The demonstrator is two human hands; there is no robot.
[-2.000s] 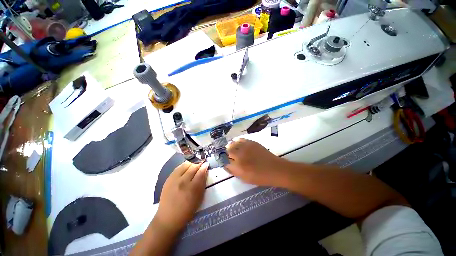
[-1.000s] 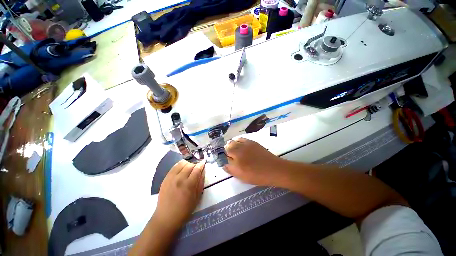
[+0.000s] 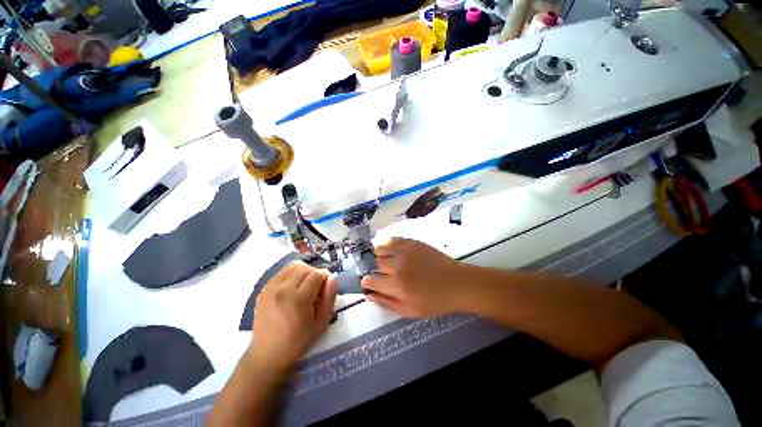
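Note:
A dark grey curved cloth piece (image 3: 262, 286) lies at the needle, partly hidden by my left hand. The presser foot and needle area (image 3: 338, 251) is between my hands. My left hand (image 3: 292, 307) is on the near left side, its fingers curled together at the cloth's edge. My right hand (image 3: 415, 277) is right of the presser foot, fingertips on the cloth. A fan-shaped dark grey panel stack (image 3: 194, 236) lies left of the needle. A lower panel stack (image 3: 150, 367) has small dark scraps (image 3: 129, 366) on it.
The white sewing machine head (image 3: 468, 125) spans the upper right. Red-orange scissors (image 3: 681, 204) and a thin red tool (image 3: 593, 183) lie at the right. A grey ruler strip (image 3: 401, 339) runs along the front edge. A white box-shaped device (image 3: 149, 198) stands upper left. Thread cones (image 3: 406, 57) stand behind.
My left hand has shifted slightly left and toward me, its fingers more curled. The cloth piece under it has moved slightly left. My right fingertips have moved slightly toward me.

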